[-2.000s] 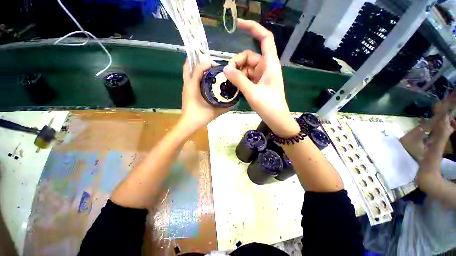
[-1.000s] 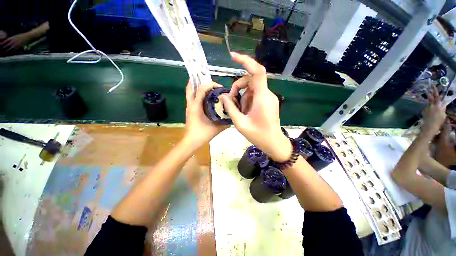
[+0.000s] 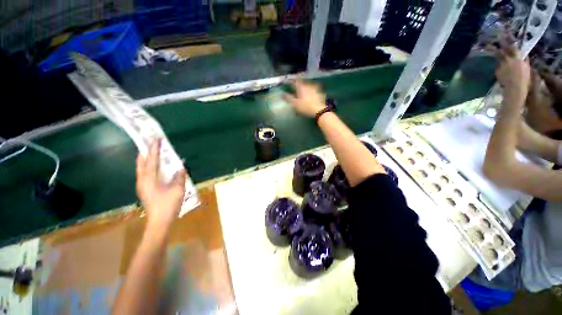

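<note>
My left hand (image 3: 161, 184) holds a long white strip (image 3: 132, 120) over the bench's back edge; the strip slants up and left over the belt. My right hand (image 3: 303, 97) reaches out over the far side of the belt, fingers apart and blurred; I cannot tell whether it holds anything. A black housing (image 3: 267, 143) stands upright on the belt below my right hand, with a cream ring showing in its top. Several black housings (image 3: 312, 249) stand clustered on the cream-white sheet (image 3: 259, 289), partly hidden by my right arm.
The green belt (image 3: 215, 132) runs across, with another dark housing (image 3: 58, 200) at the left by a white cable (image 3: 57, 161). A pale metal post (image 3: 410, 74) rises beyond the sheet. Spare strips (image 3: 453, 200) lie at the right. Another person's arm (image 3: 508, 123) is at the far right.
The housing has left my left hand, and a cream-ringed one now stands on the belt. My left hand has moved left with the strip. My right hand has stretched out over the belt. The view has shifted.
</note>
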